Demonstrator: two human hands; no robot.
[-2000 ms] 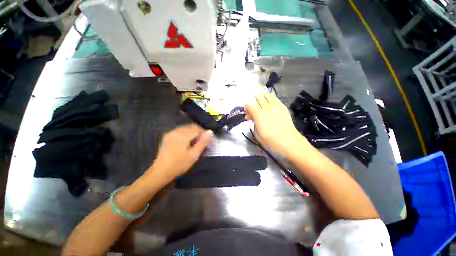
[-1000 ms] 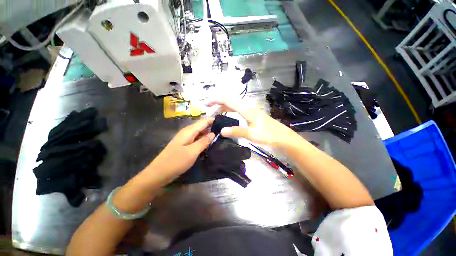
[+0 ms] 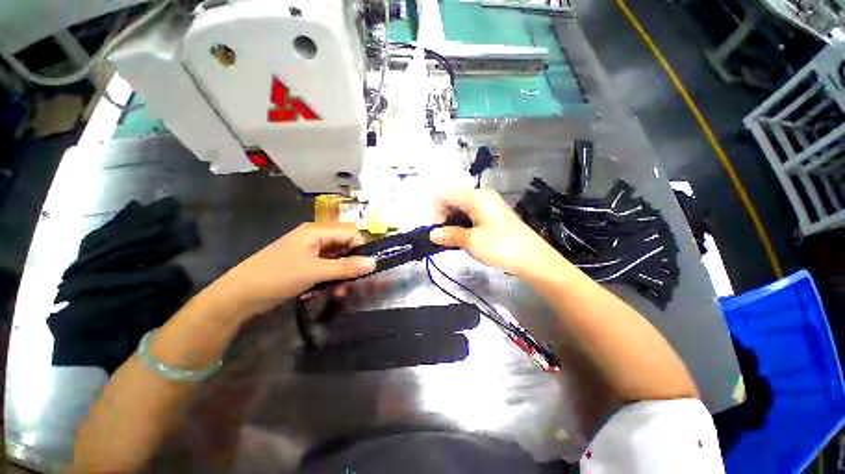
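Note:
A black fabric strip (image 3: 401, 248) with a short light line is stretched between my two hands, in front of the yellow plate (image 3: 335, 209). My left hand (image 3: 320, 259) pinches its left end. My right hand (image 3: 477, 230) pinches its right end. Two plain black strips (image 3: 398, 335) lie side by side on the metal table (image 3: 445, 393) below my hands. A slim red and dark tool (image 3: 533, 352) lies to their right, with a thin black cord (image 3: 463, 289) beside it. The needle area is washed out by glare.
The white sewing machine head (image 3: 278, 93) stands behind my left hand. A pile of plain black pieces (image 3: 125, 287) lies at left. Light-lined strips (image 3: 611, 241) lie at right, near a small black lump (image 3: 482, 160). A blue bin (image 3: 792, 361) stands beyond the table's right edge.
The strip, folded up between my fingers one second ago, is now drawn out lengthwise. My hands have moved apart. The dark pieces below them now show as two flat strips.

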